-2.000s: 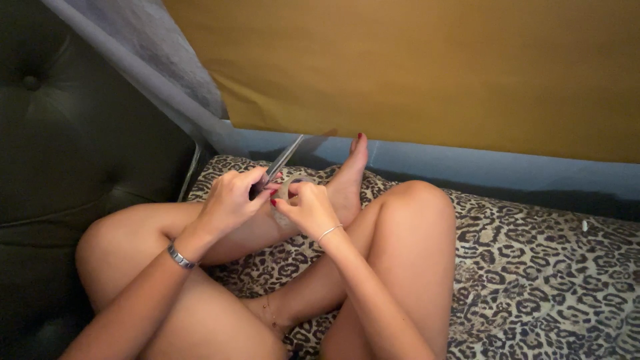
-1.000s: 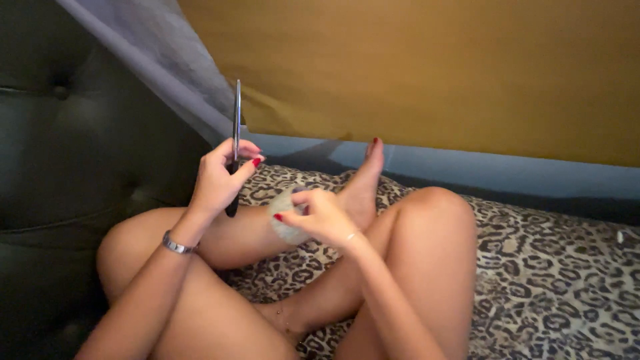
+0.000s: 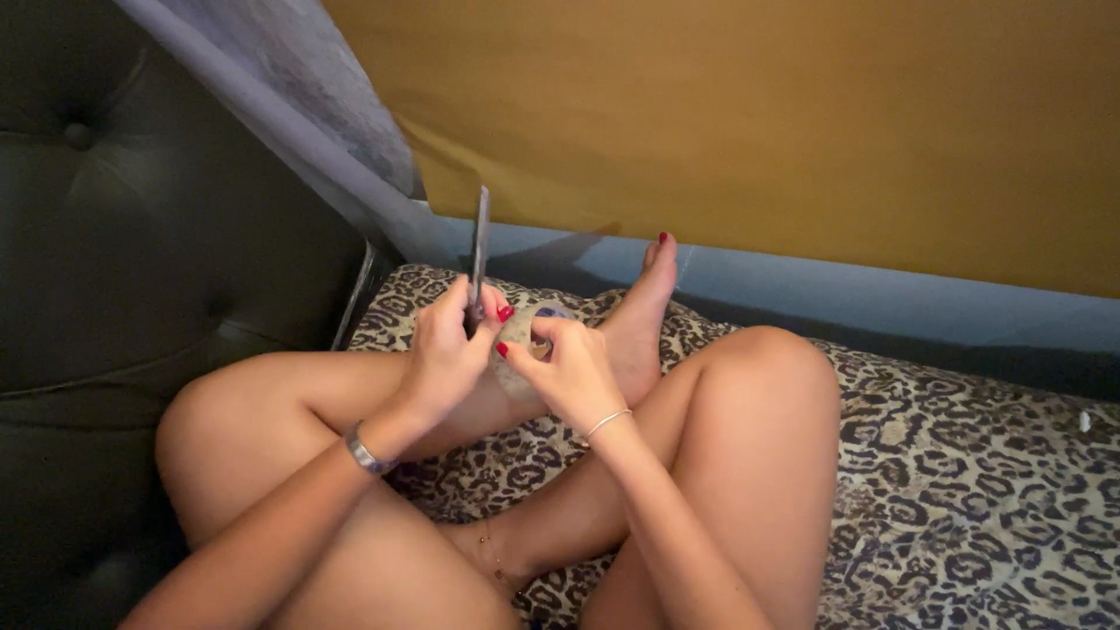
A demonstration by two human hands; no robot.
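Note:
My left hand (image 3: 451,350) is closed round the dark lower end of a long, thin blade-like tool (image 3: 480,236), which points up; its exact kind I cannot tell. In my right hand (image 3: 569,367) is a roll of translucent tape (image 3: 518,331), pinched between thumb and fingers, with its ring tilted. The two hands are close together over my lower leg, and my left fingertips are at the tape's edge. Whether they touch it is unclear. A metal band circles my left wrist, and a thin bracelet my right.
My crossed legs (image 3: 752,420) rest on a leopard-print cover (image 3: 962,490). A dark tufted headboard (image 3: 175,227) stands at the left, beside a greyish curtain (image 3: 306,114). A mustard-coloured sheet (image 3: 744,114) hangs ahead, above a blue-grey surface (image 3: 875,284). A small white bit (image 3: 1085,421) lies at the right.
One second ago my hands were apart; now they have come together at the tape roll. The long tool stays upright in my left hand, whereas two seconds ago it slanted to the right.

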